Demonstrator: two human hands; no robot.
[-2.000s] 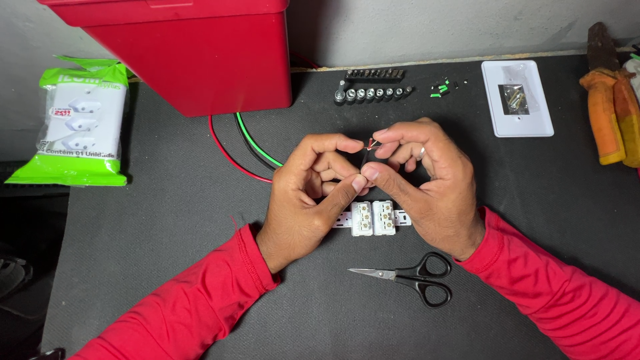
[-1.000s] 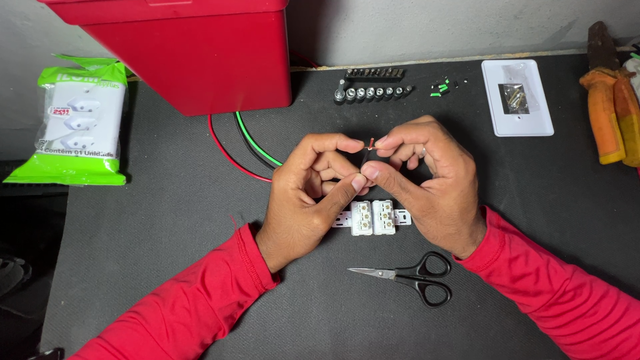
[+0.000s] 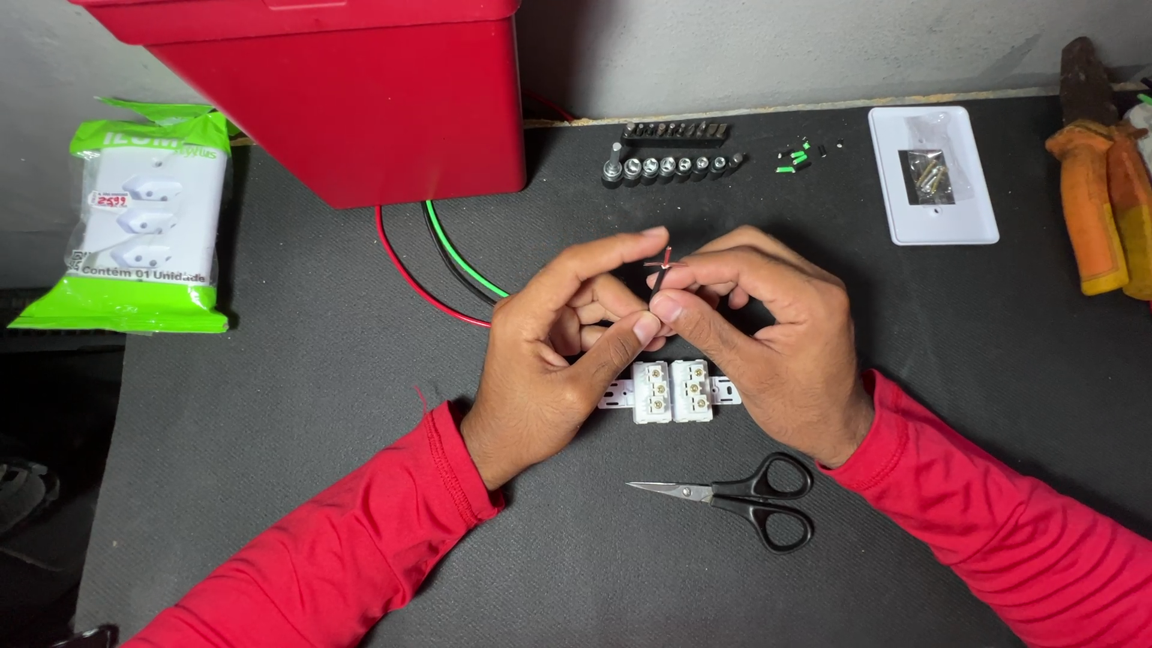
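Between my fingertips is a black insulated wire (image 3: 658, 281) with bare copper strands at its upper end, spread to the sides. My left hand (image 3: 562, 351) pinches it low between thumb and fingers, its index finger raised beside the strands. My right hand (image 3: 774, 328) holds it from the other side, thumb and index finger at the wire. Just below my hands lies a white socket module assembly (image 3: 691, 392) on a mounting strap, screw terminals facing up. Black-handled scissors (image 3: 720, 493) lie nearer me, blades pointing left. Red, black and green wires (image 3: 450, 256) run from the red container toward my left hand.
A red plastic container (image 3: 360, 108) stands at the back left, beside a packaged socket plate (image 3: 153, 202). Behind my hands are a row of sockets (image 3: 668, 168), a bit holder (image 3: 675, 135) and insulation scraps (image 3: 794, 159). A white cover plate (image 3: 981, 193) and orange-handled pliers (image 3: 1084, 198) lie right.
The copper strands at the wire's tip now spread out sideways, where they were bunched a second ago. My hands have stayed in nearly the same place.
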